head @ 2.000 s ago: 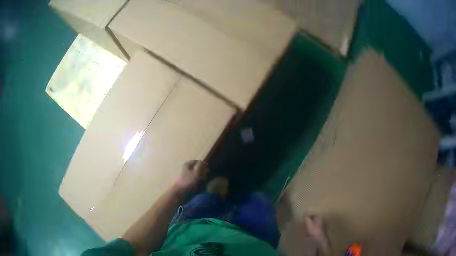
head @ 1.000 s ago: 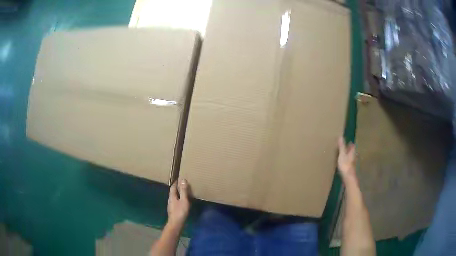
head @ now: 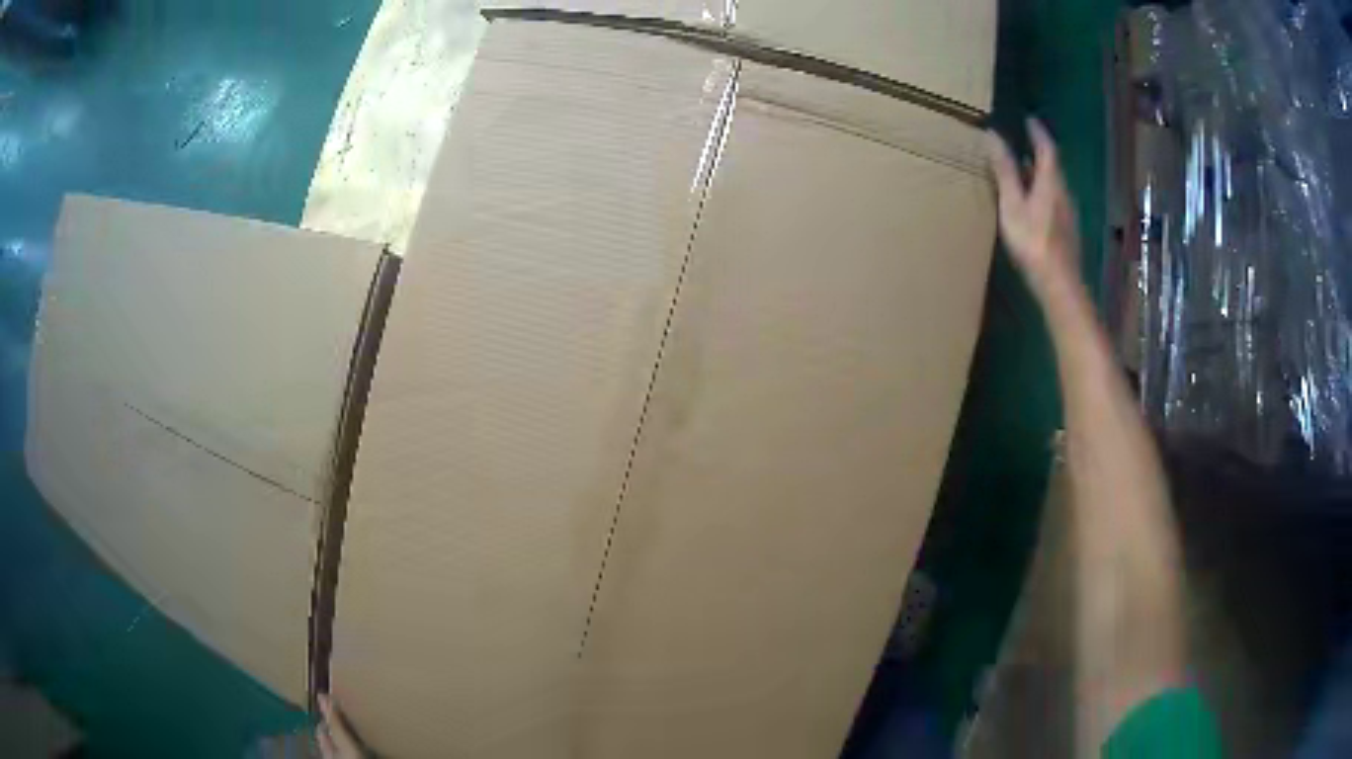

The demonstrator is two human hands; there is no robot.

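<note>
A large master carton (head: 771,386) lies in front of me, with its centre seam and a glossy strip of packing tape (head: 715,141) on top. My right hand (head: 1042,215) is at its far right corner, fingers spread, thumb side against the edge. My left hand (head: 338,733) is at the near left edge by the gap, mostly cut off by the bottom of the picture; its grip is hidden. A second carton (head: 193,341) sits to the left across a narrow dark gap.
Another carton (head: 875,45) sits beyond the far edge. A pale pallet (head: 389,126) shows at upper left. Goods under shiny clear stretch wrap (head: 1246,223) stand at right, with a brown cardboard surface (head: 1034,623) below them. The floor (head: 163,89) is green.
The carton now fills more of the view, with another carton visible at its far edge. My right hand has moved up along the right side to the far corner. My left hand is lower and further left.
</note>
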